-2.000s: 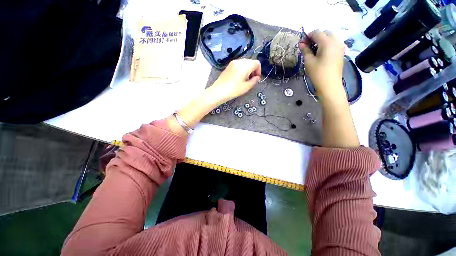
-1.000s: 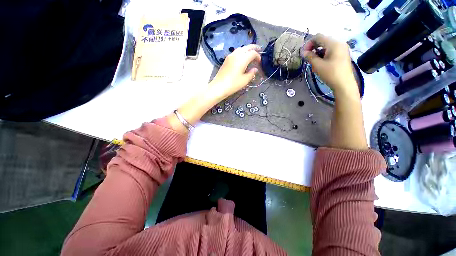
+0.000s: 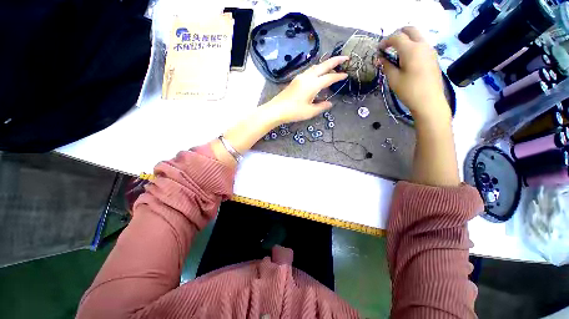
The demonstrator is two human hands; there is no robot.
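Note:
A brown-tan rounded pincushion (image 3: 360, 55) in a dark holder stands on the grey-brown mat (image 3: 299, 154), with pale and dark threads trailing over it. My left hand (image 3: 307, 91) is at its left side, fingers apart, fingertips near or touching its edge. My right hand (image 3: 410, 65) is at its right side, fingers closed on a small dark tool, probably thread snips (image 3: 389, 58). Small grey-rimmed buttons (image 3: 315, 133) lie below my left hand. A larger pale button (image 3: 364, 112) lies below the pincushion. No needle can be made out.
A black-rimmed tray (image 3: 284, 47) is behind my left hand; another (image 3: 448, 93) is partly under my right hand, a third (image 3: 493, 184) far right. A kraft envelope (image 3: 198, 62) and smartphone (image 3: 241, 37) lie left, beside dark cloth (image 3: 68, 75). Thread cones (image 3: 538, 147) stand right.
My left hand has moved right to the pincushion and its fingers have spread. My right hand has turned slightly beside the pincushion, and the dark tool shows more clearly.

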